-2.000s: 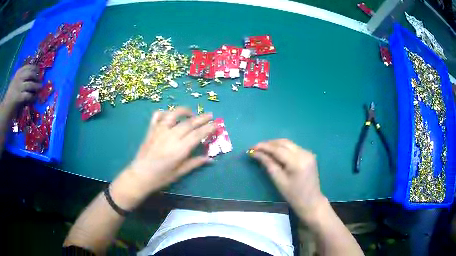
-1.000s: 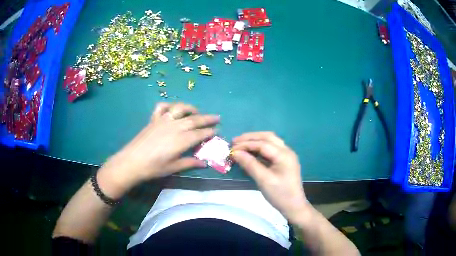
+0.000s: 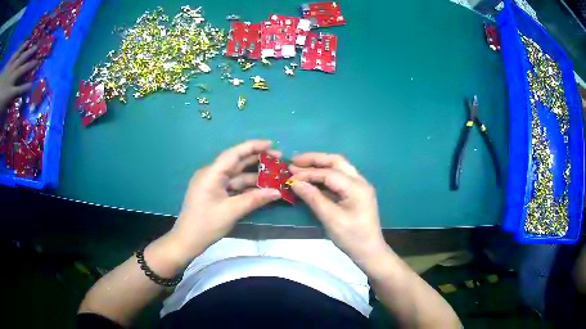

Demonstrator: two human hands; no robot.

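Note:
A red circuit board (image 3: 274, 173) is held tilted above the green mat, near its front edge. My left hand (image 3: 225, 186) grips the board's left side between thumb and fingers. My right hand (image 3: 337, 199) pinches a small gold metal connector (image 3: 289, 183) at the board's right edge. Whether the connector is seated on the board cannot be told. The fingertips hide part of the board's edges.
A loose connector pile (image 3: 157, 54) lies at upper left, with waiting red boards (image 3: 277, 36) beside it. The left blue tray (image 3: 67, 83) holds red boards, and another person's hand (image 3: 14, 74) is over it. Open pliers (image 3: 472, 138) lie before the right blue tray (image 3: 512, 141).
My left hand has taken hold of the board and tilted it up. My right hand stays close with the connector at its edge. Another person's hand shows again at the left tray.

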